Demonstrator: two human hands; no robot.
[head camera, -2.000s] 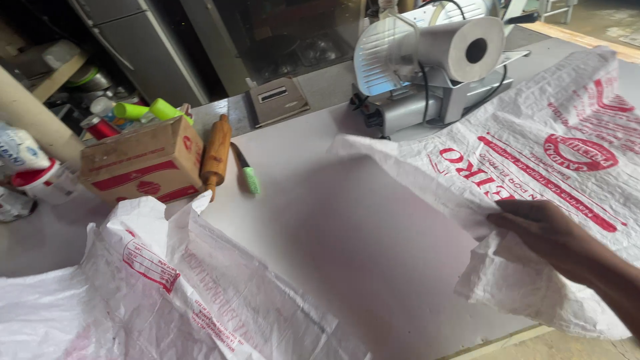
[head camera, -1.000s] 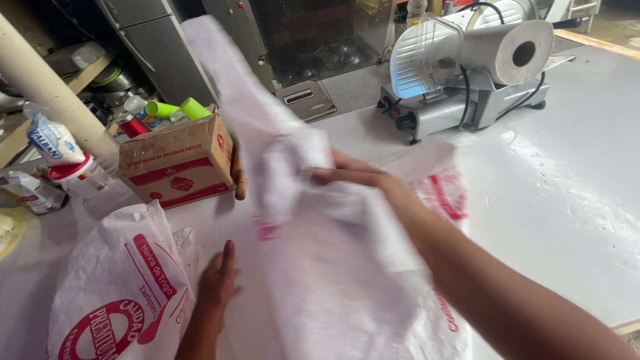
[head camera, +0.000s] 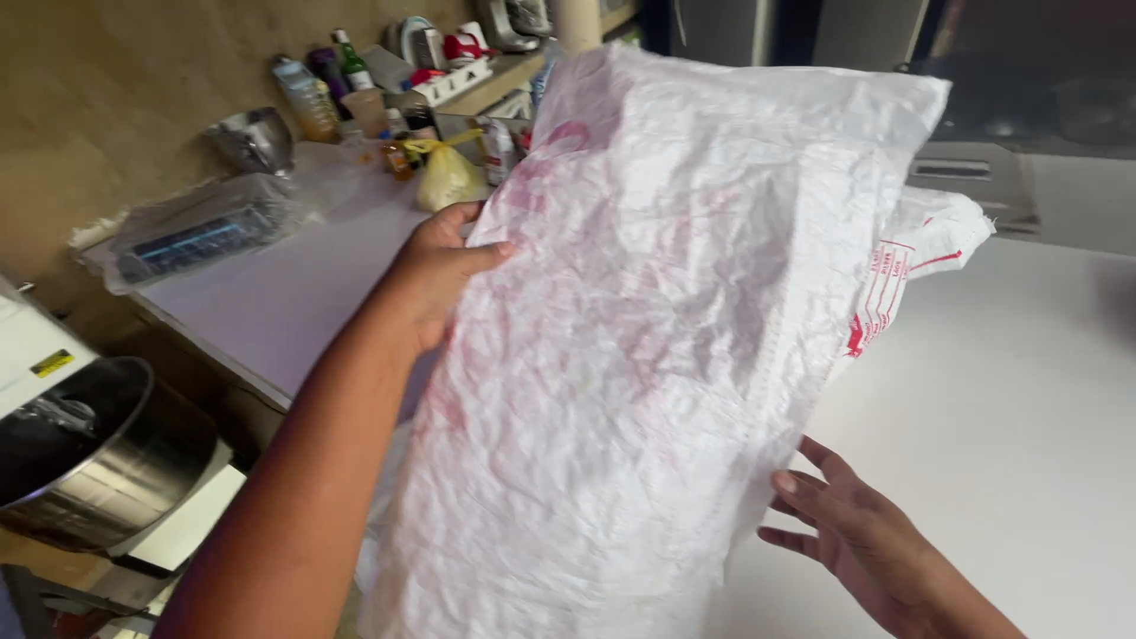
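A crumpled white woven flour sack, its red print showing faintly through, is held up over the table. My left hand grips its left edge, thumb on the near face and fingers behind. By the lower right edge, my right hand has its fingers spread; its fingertips are at the sack's edge, and whether they touch it I cannot tell. Behind the sack, part of another white sack or a further fold with red print sticks out to the right.
A white table spreads below. At its far left lie a plastic-covered device, a metal bowl, bottles and a tied yellow bag. A steel mixer bowl stands beside the table at left.
The view has swung strongly left. Two seconds ago one sack was spread at the right under a hand; now a sack is lifted upright, with my left hand holding its edge.
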